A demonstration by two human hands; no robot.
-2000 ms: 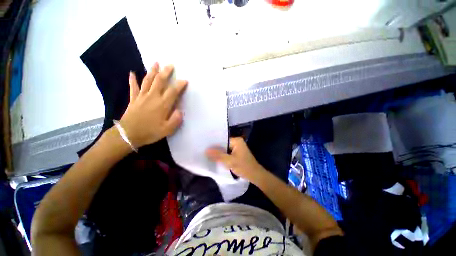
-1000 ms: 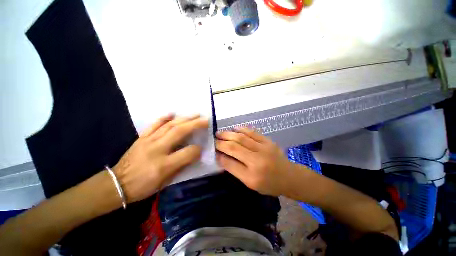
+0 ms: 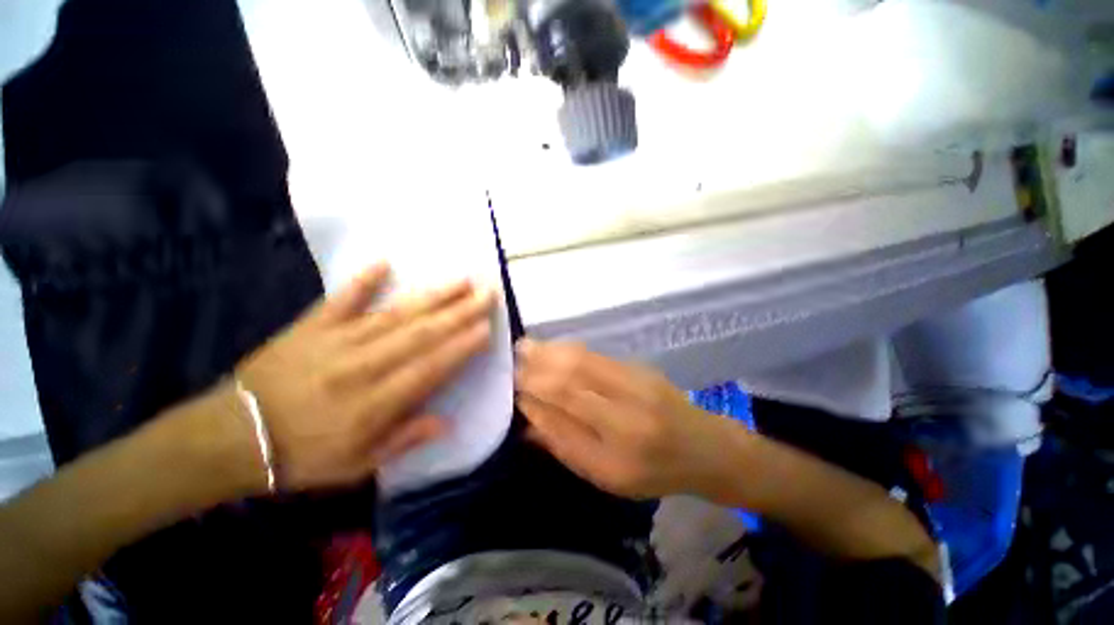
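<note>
A white fabric piece [image 3: 458, 421] with a thin black right edge runs from under the machine parts over the table's front edge. A large black fabric panel [image 3: 159, 208] lies to its left. My left hand [image 3: 373, 379] rests flat on the white piece, fingers slightly spread and a little blurred. My right hand [image 3: 599, 415] pinches the black edge of the white piece at its right side. The presser foot area [image 3: 458, 55] is at the top, blurred, with the ridged grey knob [image 3: 599, 120] right of it.
Red and yellow handles [image 3: 696, 43] lie behind the knob. The table's grey ruler-marked edge [image 3: 782, 324] runs to the right. Below it are a blue crate [image 3: 987, 519] and white pieces [image 3: 977, 348]. Something red [image 3: 348, 574] shows beside my lap.
The view has shifted, showing more of the machine parts. The white piece's rounded lower end now shows below my left hand. My right hand has stayed at its edge.
</note>
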